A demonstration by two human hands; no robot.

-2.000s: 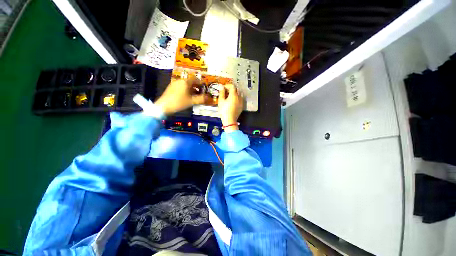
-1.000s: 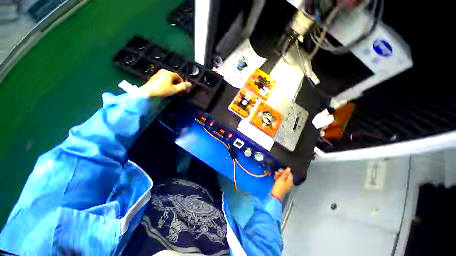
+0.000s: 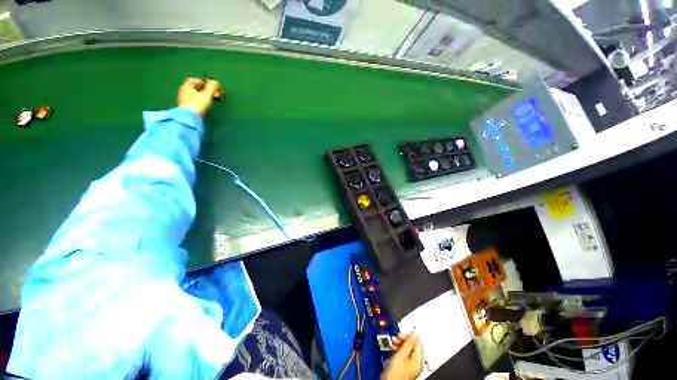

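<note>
My left hand (image 3: 197,95) reaches far over the green belt at the upper left. Its fingertips are closed on a small dark and amber part (image 3: 217,91), mostly hidden by the fingers. Another round module with a gold-orange piece (image 3: 34,115) lies on the belt at the far left. My right hand (image 3: 404,359) is at the bottom, beside the control panel (image 3: 370,297), cut off by the picture's edge; I cannot tell if it holds anything. The long black component tray (image 3: 373,200) has dark discs and one gold piece in its pockets.
A second black tray (image 3: 438,158) lies on the belt near a grey controller box (image 3: 523,130). Orange fixtures (image 3: 476,276) stand at the lower right under the machine head (image 3: 545,315) with hoses. A light-blue cord (image 3: 256,197) trails across the belt.
The view has turned left over the belt. My left hand has moved from the black tray far out onto the belt. My right hand remains near the panel.
</note>
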